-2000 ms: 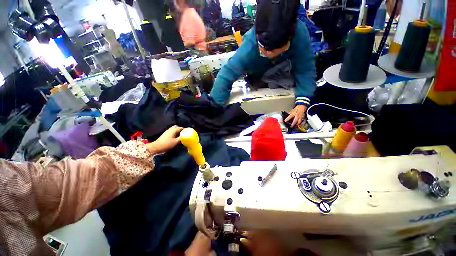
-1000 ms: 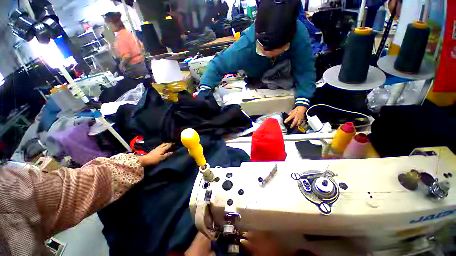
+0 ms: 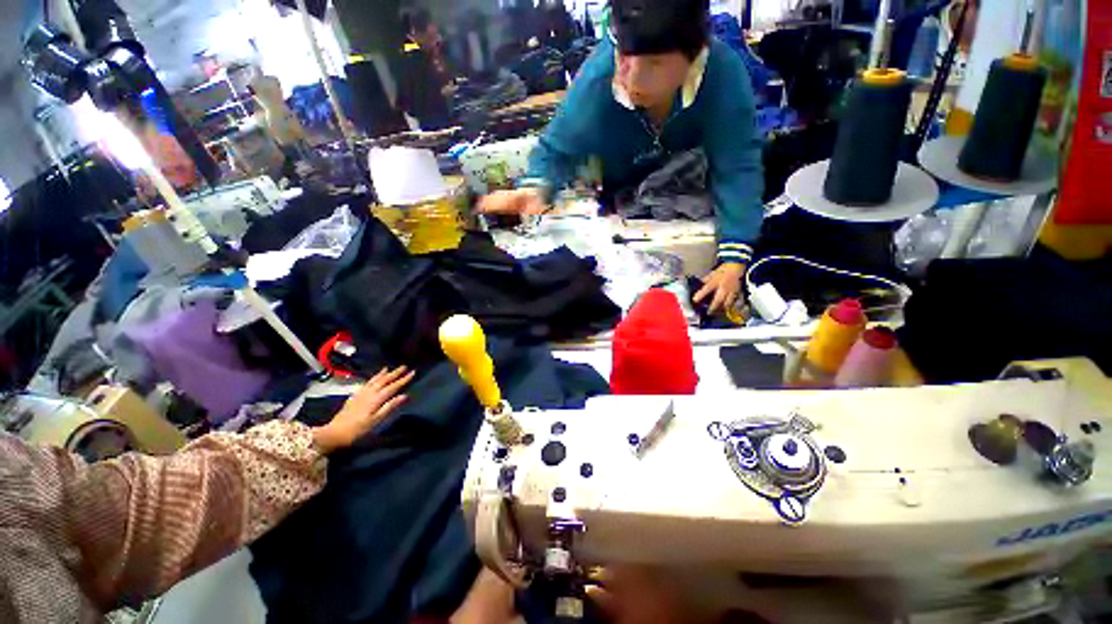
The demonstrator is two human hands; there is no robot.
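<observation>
Dark navy cloth [image 3: 378,524] spreads left of the cream-white sewing machine head [image 3: 659,482] and runs down to its needle end. My left hand [image 3: 366,408], in a patterned sleeve, lies flat on the cloth with fingers spread, left of the yellow-handled tool [image 3: 467,354] standing at the head's left end. Skin shows at the bottom edge on both sides of the needle area, apparently my right hand [image 3: 628,591]; it is mostly hidden by the machine head and cut off, so its grip cannot be made out.
A person in a teal jacket [image 3: 732,146] sits at a machine opposite. Black cloth [image 3: 402,287] is heaped behind the navy cloth. A red cloth peak [image 3: 654,347] stands behind the head. Green thread cones [image 3: 868,140] and small yellow and pink cones [image 3: 835,335] stand right. A lamp arm [image 3: 274,323] slants at left.
My left hand has moved left and nearer, away from the yellow handle, along the cloth. The person opposite has raised their head and one hand. The skin near the needle has hardly moved.
</observation>
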